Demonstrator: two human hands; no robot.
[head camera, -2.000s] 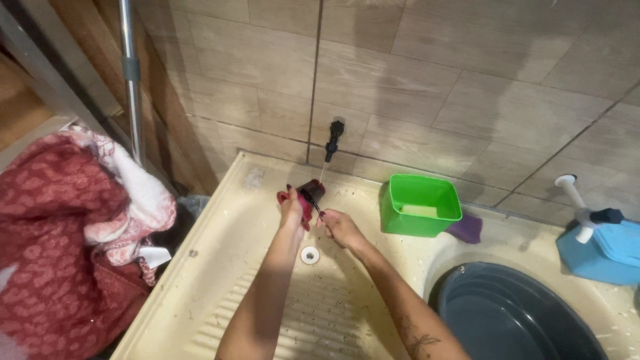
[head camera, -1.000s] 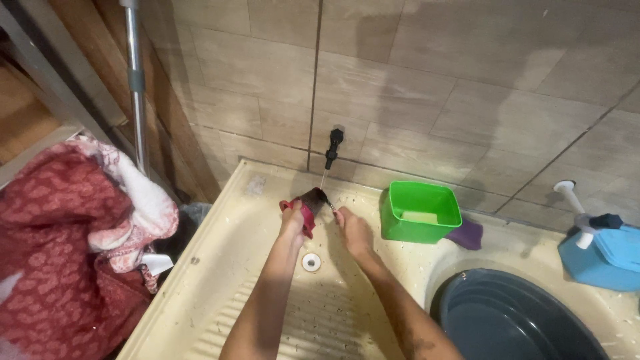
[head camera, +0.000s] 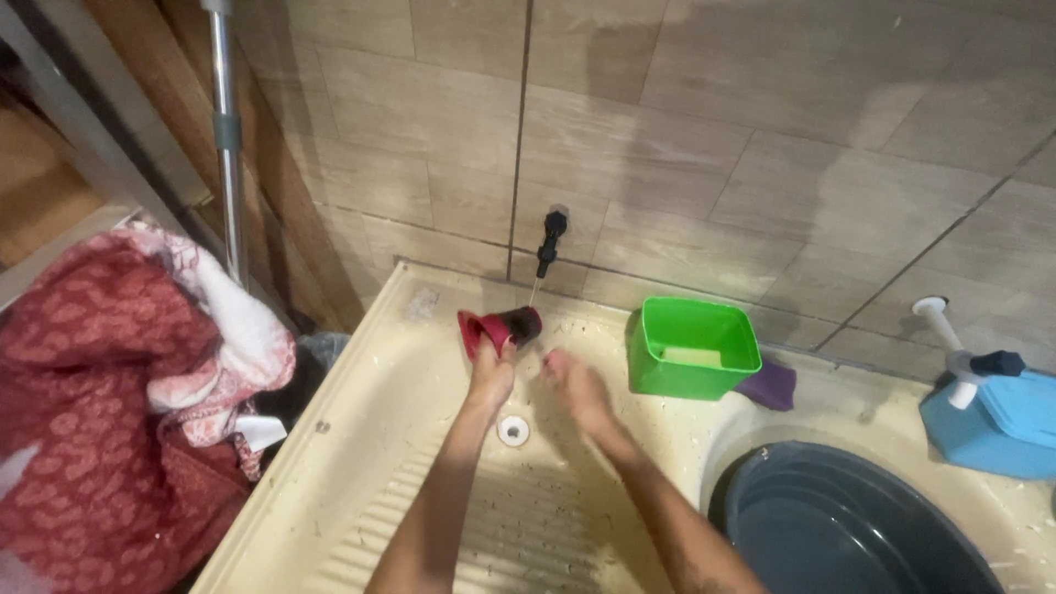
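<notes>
My left hand (head camera: 492, 371) grips a red cloth coffee strainer or similar red item with a dark interior (head camera: 500, 327); its exact kind is unclear. It is held tilted under the black tap (head camera: 550, 239), from which a thin stream of water runs onto its dark end. My right hand (head camera: 564, 370) is just to the right of the red item, apart from it, blurred, with its fingers drawn together; whether it holds anything small cannot be told. Both hands are above the cream laundry sink (head camera: 363, 371), behind its white drain (head camera: 513, 431). Small dark specks lie on the sink's surface.
A green plastic container (head camera: 693, 384) with a pale bar inside stands right of my hands, beside a purple cloth (head camera: 769, 384). Farther right are a dark grey basin (head camera: 833, 511), a white tap (head camera: 940, 322) and a blue container (head camera: 990, 421). Red and white fabric (head camera: 107, 388) is piled left.
The red item has turned in my left hand, its dark end now pointing up and right toward the tap. My right hand has drawn back slightly from it.
</notes>
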